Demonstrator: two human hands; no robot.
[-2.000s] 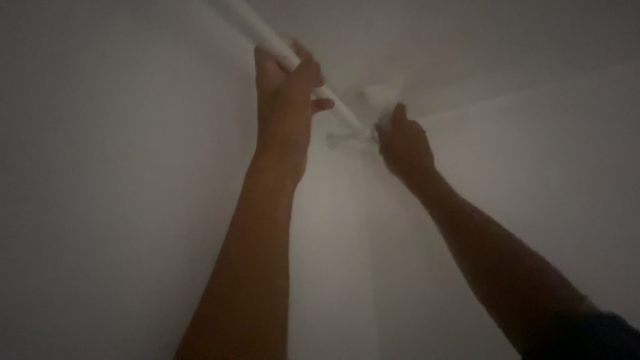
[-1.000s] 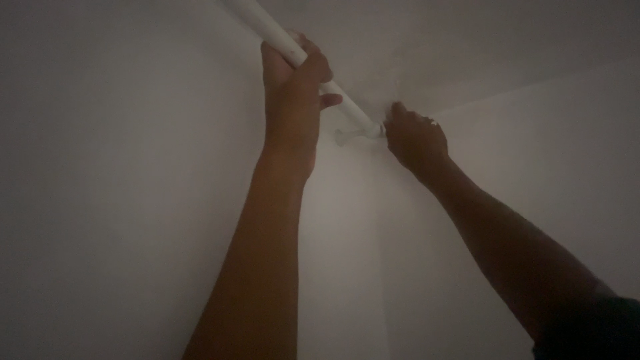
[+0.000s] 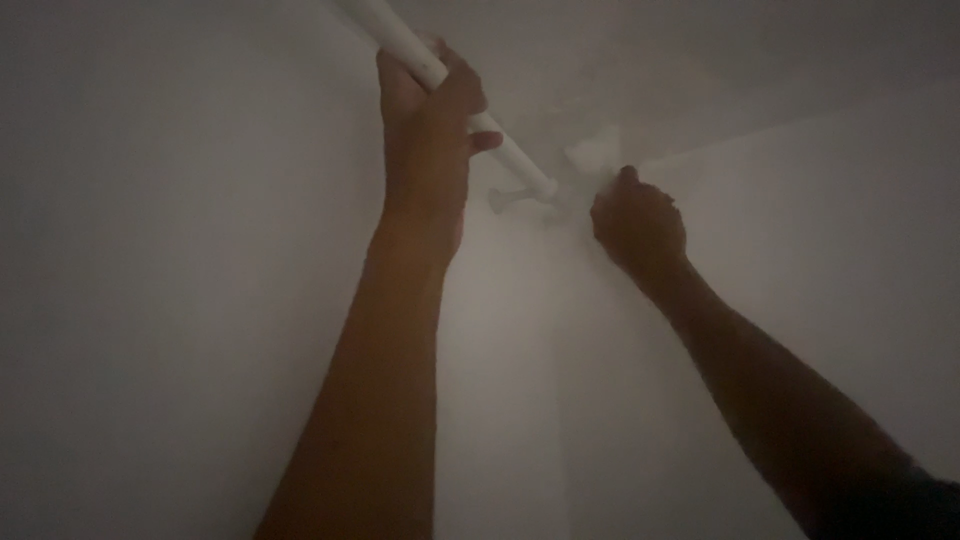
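Up near the ceiling corner, my left hand [image 3: 431,120] is wrapped around a white rod [image 3: 517,159] that slants from the upper left down toward the corner. A small pale bracket [image 3: 511,199] sits at the rod's lower end, against the wall. To the right of that end, my right hand [image 3: 641,221] is raised with its fingers curled, apart from the rod. A whitish piece, like cloth or paper [image 3: 596,150], shows at its fingertips, and the hand appears to pinch it. The light is dim and the image is soft.
A pale wall [image 3: 165,270] fills the left side and another wall [image 3: 825,247] stands at the right. They meet in a corner below the bracket. The ceiling [image 3: 750,60] spans the top right.
My right hand has moved away from the rod's end, to the right. The whitish piece, hardly visible one second ago, shows plainly again. My left hand stays around the rod.
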